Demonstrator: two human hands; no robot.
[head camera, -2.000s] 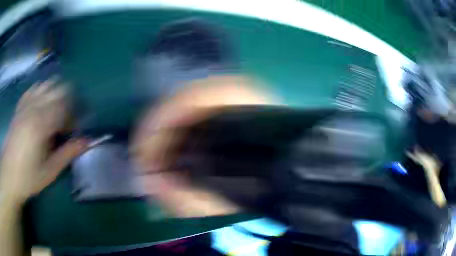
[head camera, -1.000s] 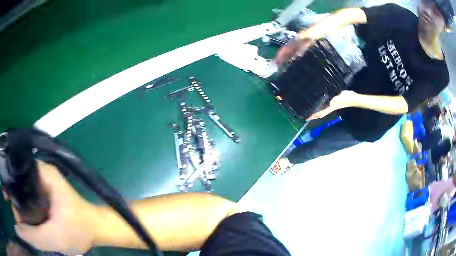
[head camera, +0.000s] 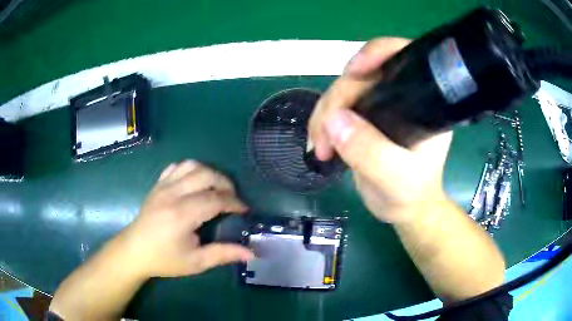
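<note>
A display unit (head camera: 288, 260) lies on the green bench, silver back up, with a dark strip along its far edge. My left hand (head camera: 194, 219) is at its left end, thumb at the silver panel's left edge and fingers apart near the corner. My right hand (head camera: 376, 131) is closed around the black electric screwdriver (head camera: 433, 81), which points down-left. Its front end is over the right part of the round, dark screw tray (head camera: 282, 141); the bit tip is hidden by my fingers.
Another display unit (head camera: 103, 122) lies at the far left by the white line (head camera: 207, 63). A dark block (head camera: 11, 150) is cut off at the left edge. A pile of thin metal brackets (head camera: 495, 185) lies at the right. The screwdriver cord (head camera: 489, 294) curves along the near right.
The view has swung back from the bracket pile and another person at the right to the display unit and screw tray. My right hand still holds the screwdriver; my left hand is now in view.
</note>
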